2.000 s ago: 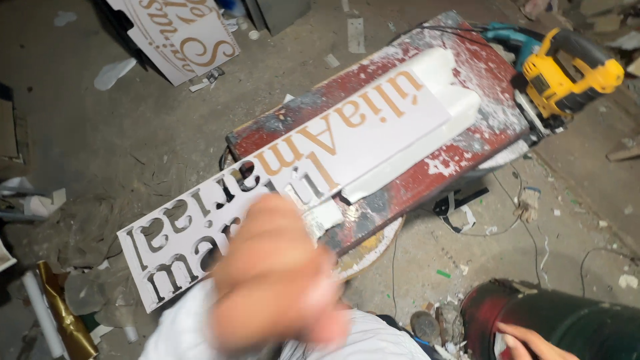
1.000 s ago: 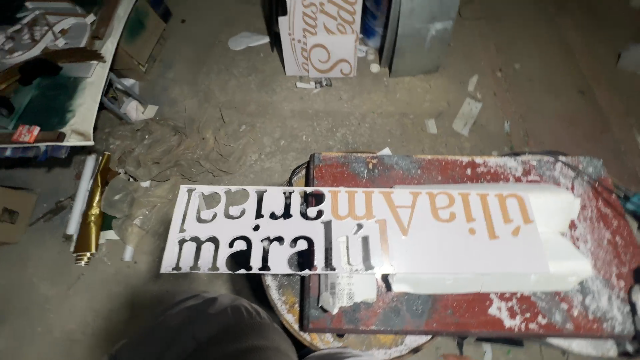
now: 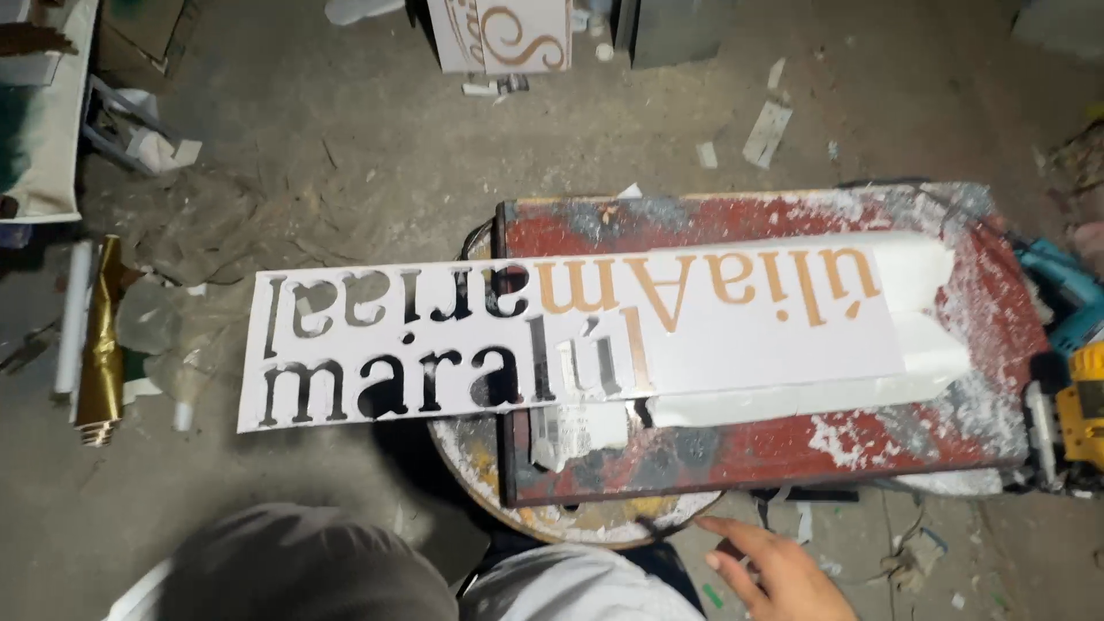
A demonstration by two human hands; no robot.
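A long white sheet (image 3: 759,345) with rows of cut-out and tan letters lies across a paint-spattered red board (image 3: 733,466), its left part overhanging the board's edge. White backing material (image 3: 931,354) shows under its right part. The board rests on a round stool or drum top (image 3: 466,457). My right hand (image 3: 768,565) is at the lower right, just below the board and near the round top's rim; its fingers are apart and nothing shows in them. My left hand is out of view. A printed label scrap (image 3: 578,435) lies below the sheet.
A yellow power tool (image 3: 1082,405) and a teal one (image 3: 1065,289) stand at the board's right end. Gold and white rolls (image 3: 102,345) lie at left. Another lettered panel (image 3: 526,34) stands at the top. Paper scraps (image 3: 768,129) litter the floor.
Two seconds ago a blurred hand was over the lower edge of the lettered sheet; it is gone from there. My right hand, not visible one second ago, is now at the lower right. The view has turned.
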